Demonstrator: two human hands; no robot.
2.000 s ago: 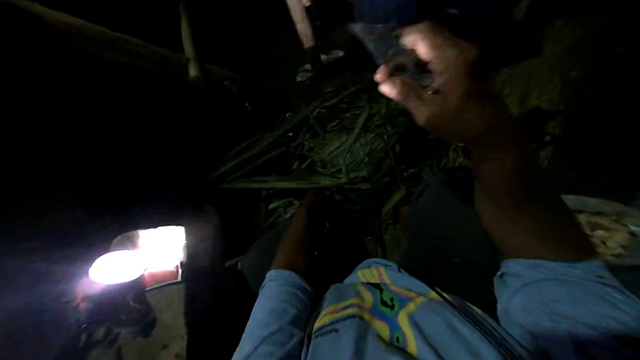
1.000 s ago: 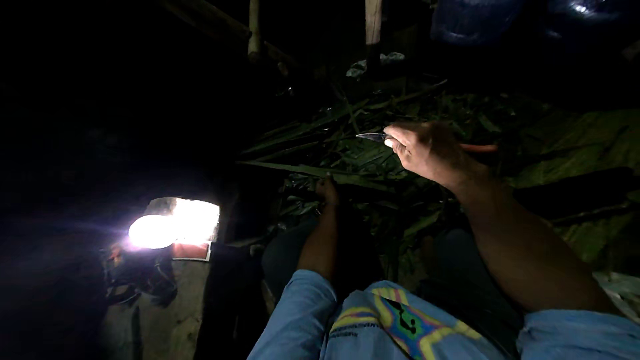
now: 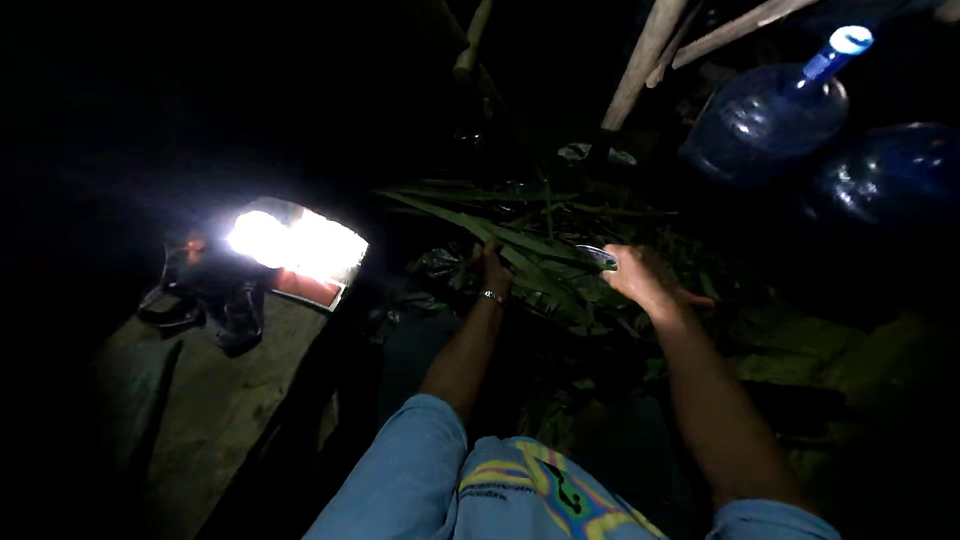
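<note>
In the head view my right hand (image 3: 637, 277) is closed around a knife with an orange-red handle end (image 3: 696, 299) showing behind the hand. Its metal blade (image 3: 596, 256) points left, close over the leaves. My left hand (image 3: 493, 268), with a metal band at the wrist, is at the long green leaves (image 3: 517, 240), its fingers at their lower edge; the dim light hides what it grips. More cut leaves and strips lie in a dark heap under and around both hands.
A bright lamp (image 3: 259, 238) shines at the left on a board, beside a dark strapped item (image 3: 236, 315). Large blue plastic water bottles (image 3: 765, 124) stand at the upper right, near wooden poles (image 3: 643, 64).
My right hand was raised high two seconds ago and has come down to the leaves with the knife. The view has shifted, bringing the blue bottles further in.
</note>
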